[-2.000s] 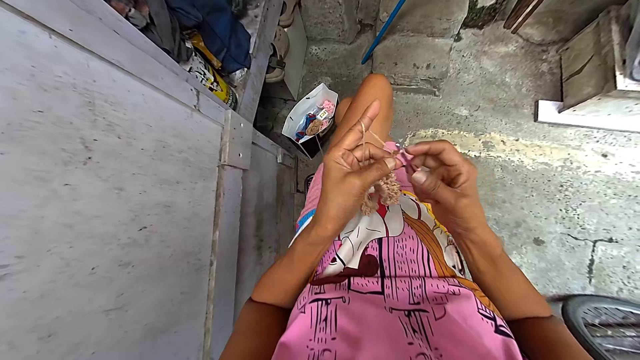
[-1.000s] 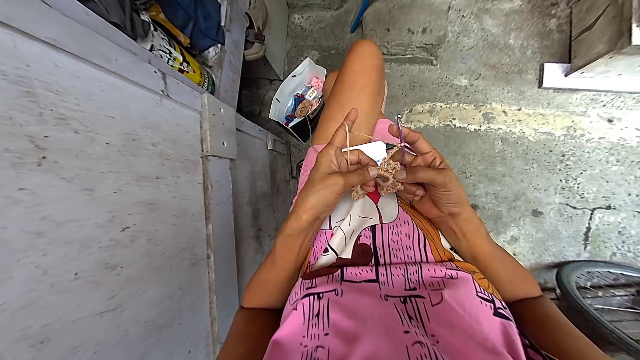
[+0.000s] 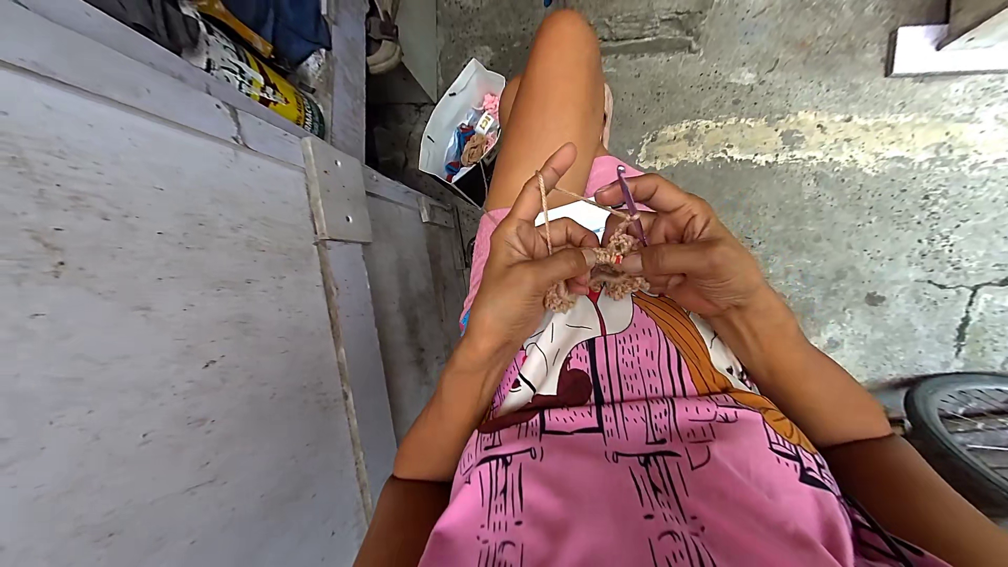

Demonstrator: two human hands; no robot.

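A small beige crocheted piece (image 3: 618, 283) with petal-like lobes is pinched between both hands above my lap. My left hand (image 3: 539, 252) grips its left side with thumb and fingers, and beige yarn (image 3: 543, 206) loops around the raised index finger. From that finger a strand runs across to a purple crochet hook (image 3: 628, 197), which stands nearly upright against my right hand (image 3: 689, 244). A loop of yarn is at the hook's shaft. The thumb and fingers of my right hand pinch the right side of the piece; they partly hide the hook's lower end.
A white paper bag (image 3: 441, 130) holding coloured yarn stands beside my leg. On the left is a whitish wooden panel (image 3: 173, 315), with a shelf holding cloth and a yellow can (image 3: 291, 106) above it. A bicycle wheel (image 3: 965, 433) is at lower right on the concrete floor (image 3: 835, 236).
Two seconds ago the hook lay low between the hands; now it stands nearly upright at my right hand. More of the crocheted piece shows between the fingers. The view has shifted somewhat.
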